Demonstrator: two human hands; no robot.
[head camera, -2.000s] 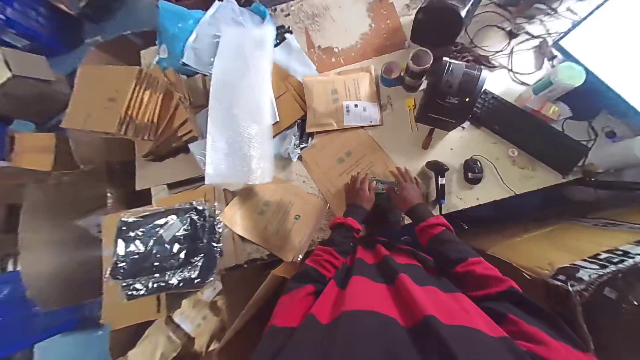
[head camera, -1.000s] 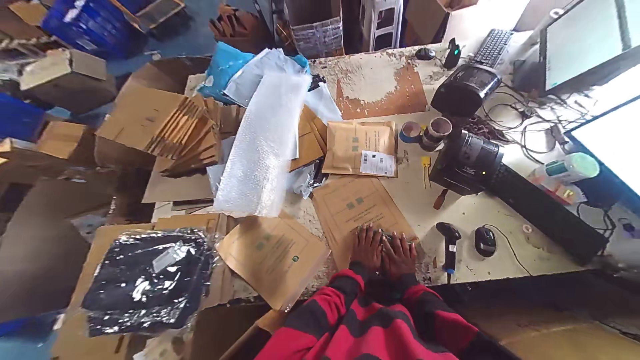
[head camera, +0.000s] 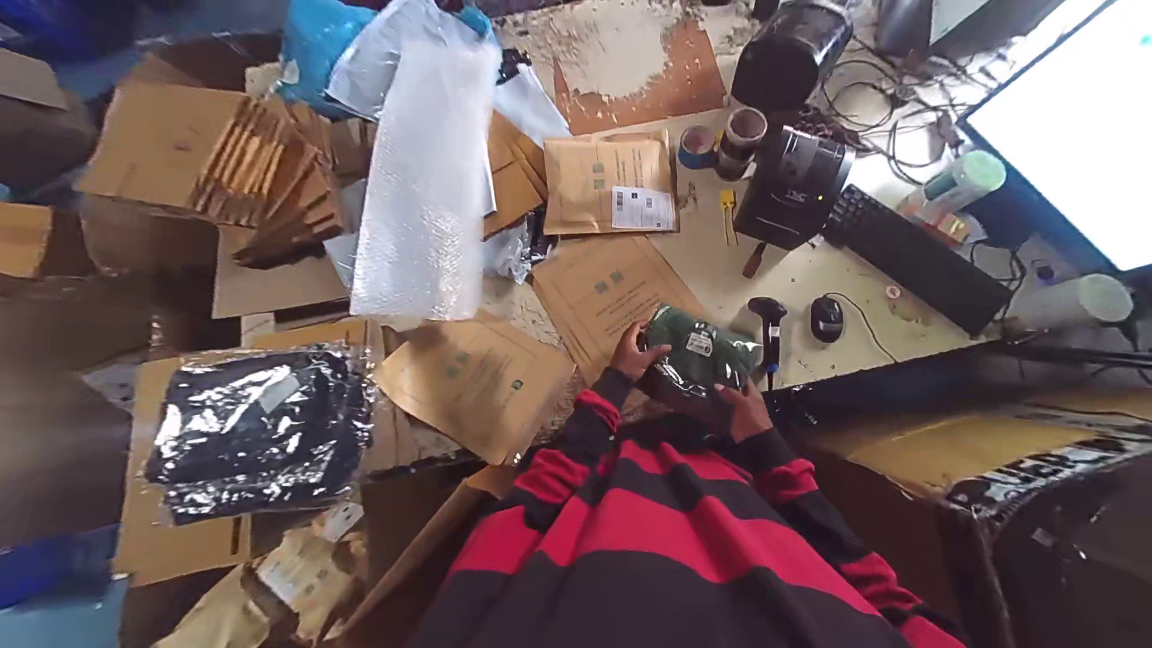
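A dark green garment in a clear plastic bag (head camera: 697, 355), with a small white label, is held between both hands at the table's front edge. My left hand (head camera: 637, 353) grips its left side, and my right hand (head camera: 745, 407) grips its lower right corner. Brown paper mailers (head camera: 616, 292) lie flat just beyond my left hand, and another brown mailer (head camera: 481, 387) lies to the left. Farther back is a filled paper mailer (head camera: 607, 184) bearing a white label. A handheld barcode scanner (head camera: 769, 333) lies right of the bag, beside a black mouse (head camera: 826, 319).
Bubble wrap (head camera: 423, 189) and folded cardboard (head camera: 225, 162) cover the left side. A dark plastic-bagged item (head camera: 261, 432) rests on cardboard at lower left. Tape rolls (head camera: 740, 135), a black label printer (head camera: 794, 184) and a keyboard (head camera: 918, 261) stand behind. A large carton (head camera: 900, 450) is at right.
One second ago both hands lay together on the paper mailers; now they are apart and hold the bagged green garment at the table's front edge. The view has shifted.
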